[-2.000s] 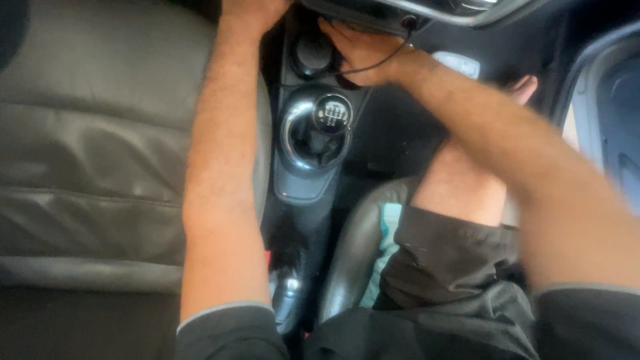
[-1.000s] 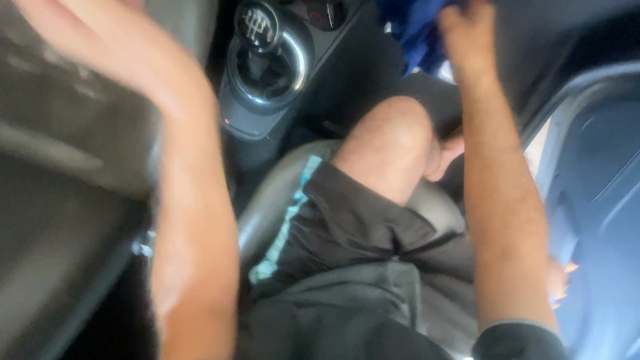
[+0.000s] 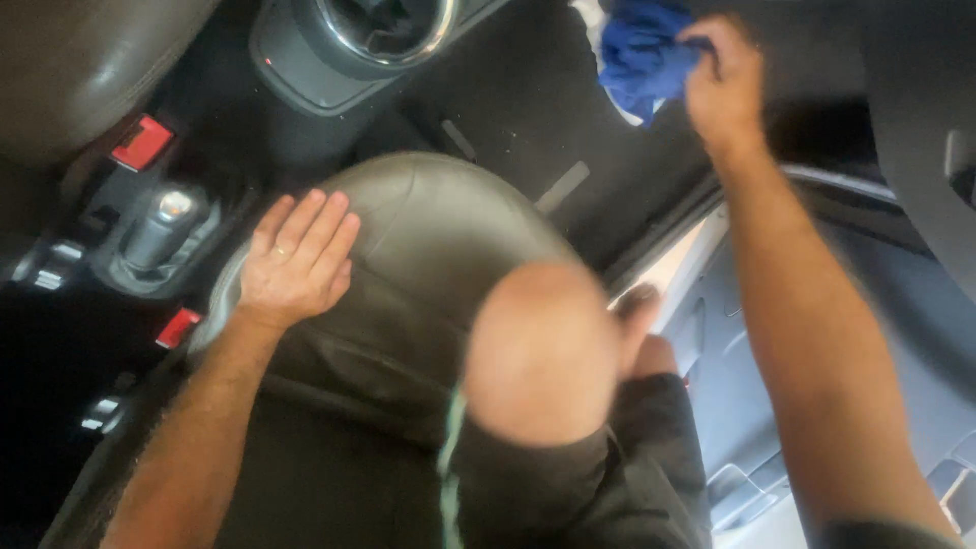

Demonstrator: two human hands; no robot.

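Note:
My left hand (image 3: 297, 259) lies flat on the left edge of the leather car seat (image 3: 435, 206), fingers extended, a ring on one finger, holding nothing. At the upper right my right hand (image 3: 720, 84) grips a crumpled blue cloth (image 3: 644, 57) over the dark footwell floor. A white thing (image 3: 621, 110) shows at the edge of the cloth, mostly hidden by it; I cannot tell what it is. My bent knee (image 3: 541, 354) rests above the seat's right part.
Left of the seat are the handbrake lever (image 3: 156, 225) and two red seat-belt buckles (image 3: 143, 142) (image 3: 178, 328). The centre console with the gear lever's chrome ring (image 3: 381, 57) is at the top. An open car door (image 3: 808, 320) stands at right.
Two seconds ago both hands were by the front of the console. One second ago my left hand was raised at upper left; it now rests on the seat. The view has shifted strongly.

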